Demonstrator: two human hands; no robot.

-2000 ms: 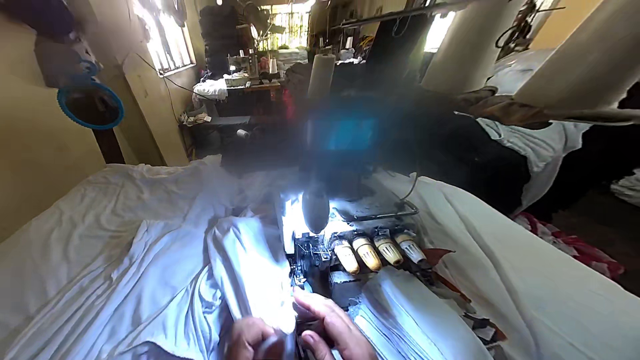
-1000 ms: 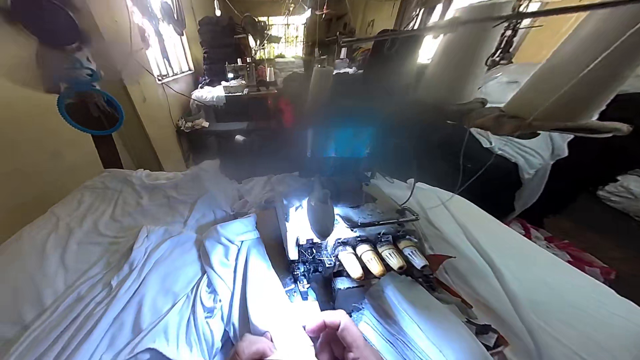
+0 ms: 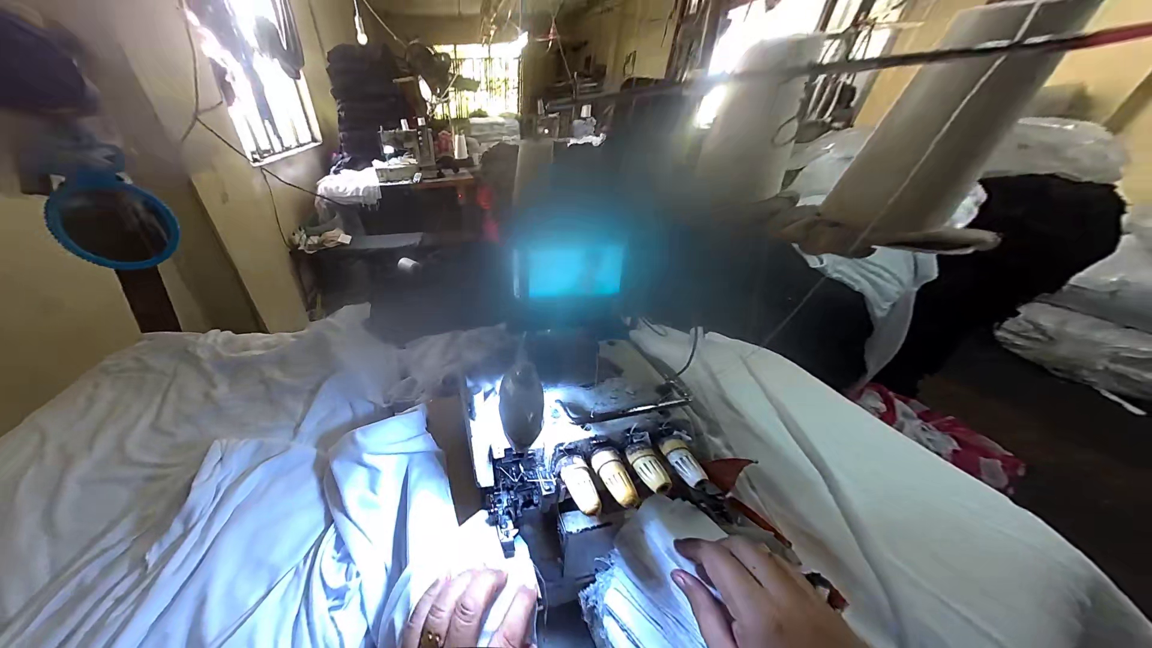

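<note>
An overlock sewing machine [image 3: 517, 490] with a row of several yellowish tension knobs [image 3: 615, 477] stands lit in the middle. My left hand [image 3: 466, 612] lies flat on white fabric [image 3: 481, 544] just in front of the presser foot area, fingers side by side. To the right of the machine front, my right hand [image 3: 751, 589] rests with its fingertips on a stack of white cloth pieces [image 3: 643, 562], thumb and fingers apart. Whether it pinches a piece cannot be told. More white fabric [image 3: 261, 504] lies bunched left of the machine.
White cloth [image 3: 837, 459] covers the table on the right. Large thread cones [image 3: 936, 126] stand above at the right, with a thread running down. A blue-rimmed round mirror [image 3: 112, 220] hangs at the left. Behind are a worktable [image 3: 405, 184] and plastic-wrapped bundles [image 3: 1080, 333].
My right hand has moved right, from the fabric near my left hand onto the stack of cloth pieces. My left hand now lies flatter on the fabric before the machine.
</note>
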